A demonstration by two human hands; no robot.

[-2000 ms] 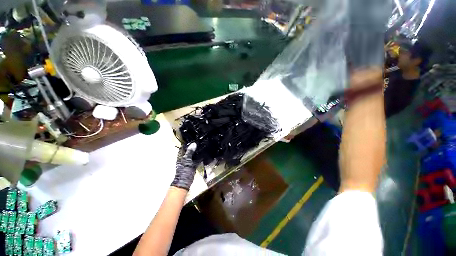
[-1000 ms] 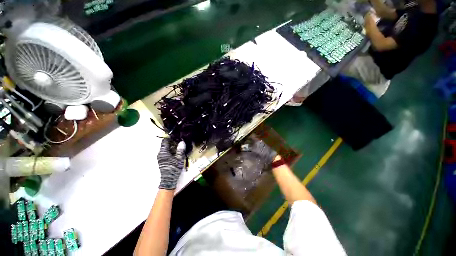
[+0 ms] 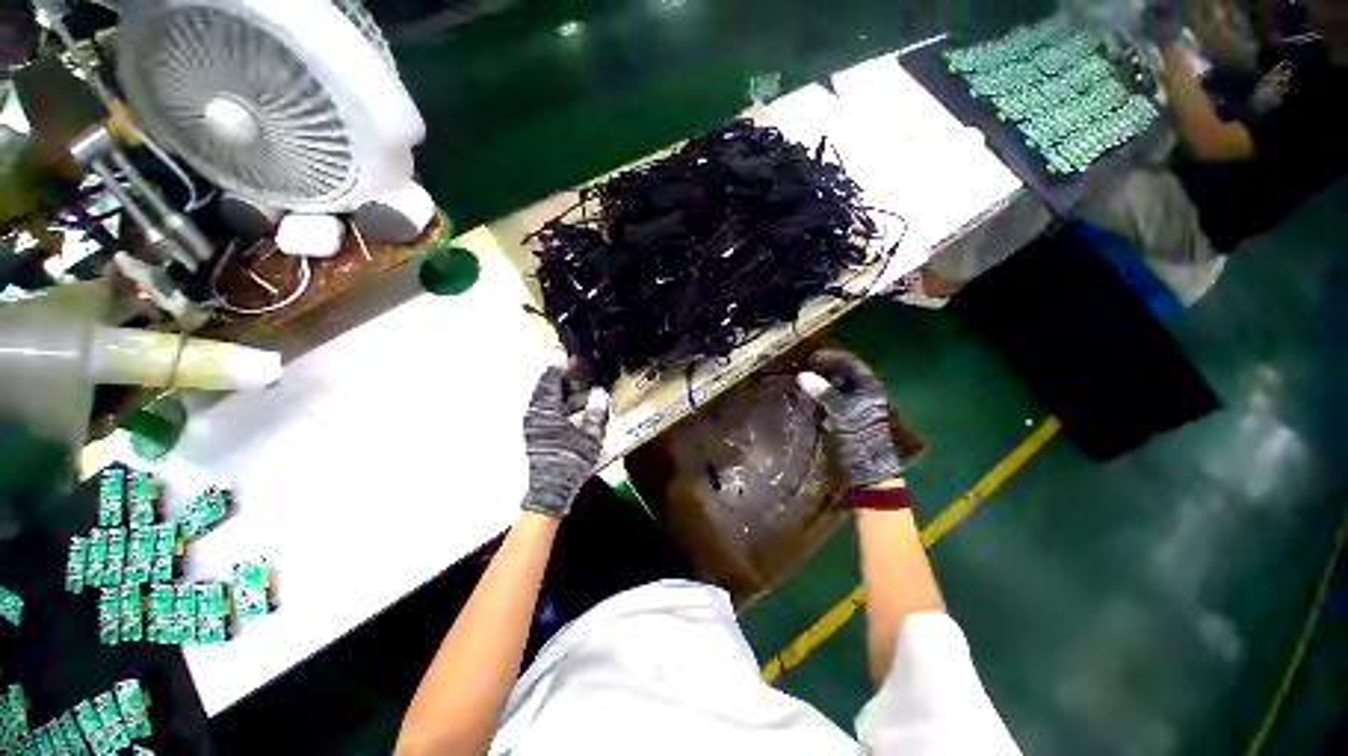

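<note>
A large tangled pile of black lead wires [image 3: 710,244] lies on the pale board at the centre of the bench. My left hand [image 3: 565,440], in a grey-black knit glove, is at the pile's near left corner; its fingertips touch or nearly touch the wires, and whether they grip any cannot be told. My right hand [image 3: 858,421], gloved with a dark red cuff, is above the open brown carton [image 3: 754,554] below the bench edge. Its fingers are bent, and nothing clear shows in them. Clear plastic [image 3: 747,458] lies in the carton.
A white sheet [image 3: 370,488] lies left of the pile, with green circuit boards [image 3: 148,547] on a black mat. A fan [image 3: 259,111], a pale nozzle [image 3: 185,362] and a green disc [image 3: 450,270] are at the back left. Boards in rows [image 3: 1053,92] and a coworker [image 3: 1257,133] are far right.
The clear bag held up over the wires is gone from there. My right hand went down to the carton and has since risen slightly. My left hand stays by the pile.
</note>
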